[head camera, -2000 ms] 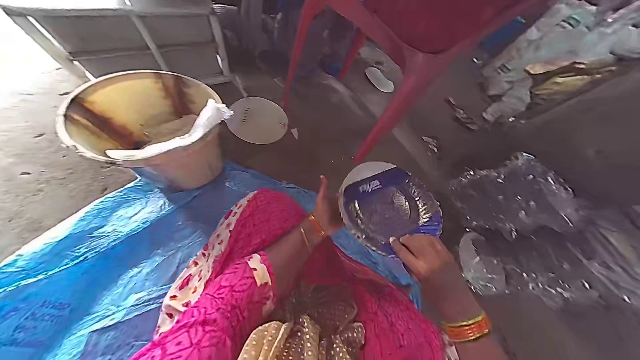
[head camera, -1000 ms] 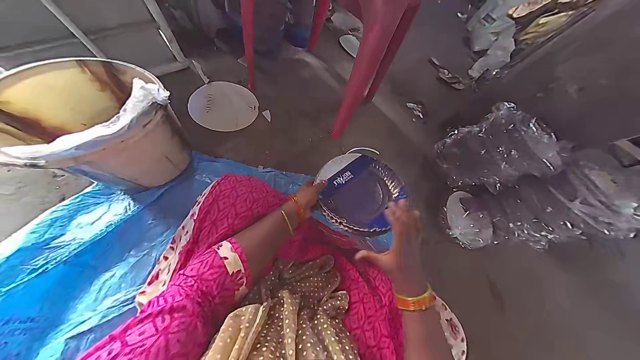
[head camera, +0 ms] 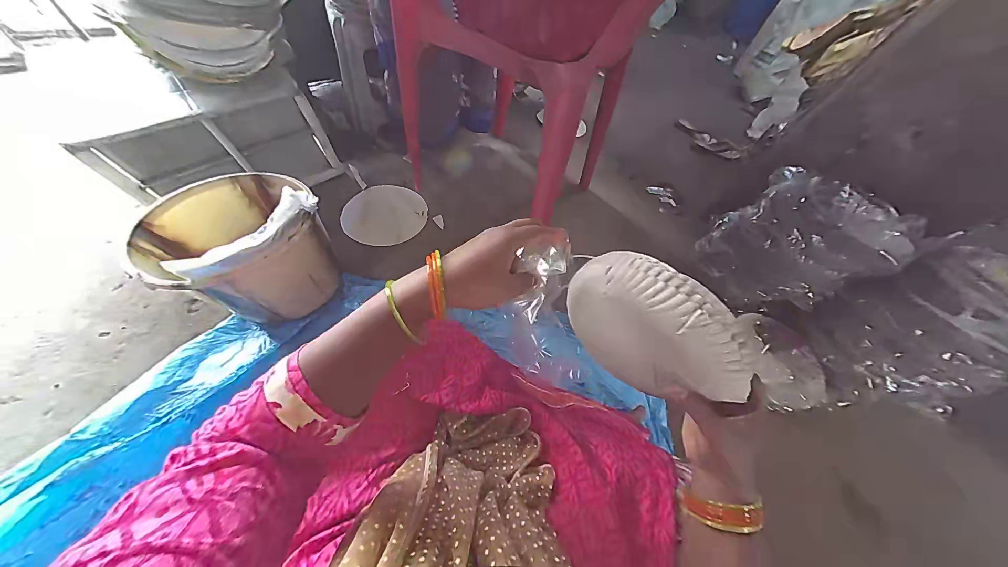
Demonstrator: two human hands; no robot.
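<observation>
My left hand (head camera: 504,264) is closed on a crumpled clear plastic wrapper (head camera: 543,315), which hangs down over the blue sheet. To its right, my right hand (head camera: 717,433) grips a stack of pale paper plates (head camera: 654,323) by its lower right edge. The stack is tilted with its fluted rim toward the right, and most of the fingers are hidden behind it. A gap separates the plates from the left hand.
A bucket (head camera: 276,268) with a white cloth or bag over its rim stands at the left on a blue plastic sheet (head camera: 197,370). A round pale disc (head camera: 384,215) lies on the floor near a red plastic chair (head camera: 563,134). Clear plastic wrappers (head camera: 811,236) lie at the right.
Both hands were at a round plate pack with a blue band earlier. Now the left hand holds clear wrapper, apart from the pale plates in the right hand, which has moved outward.
</observation>
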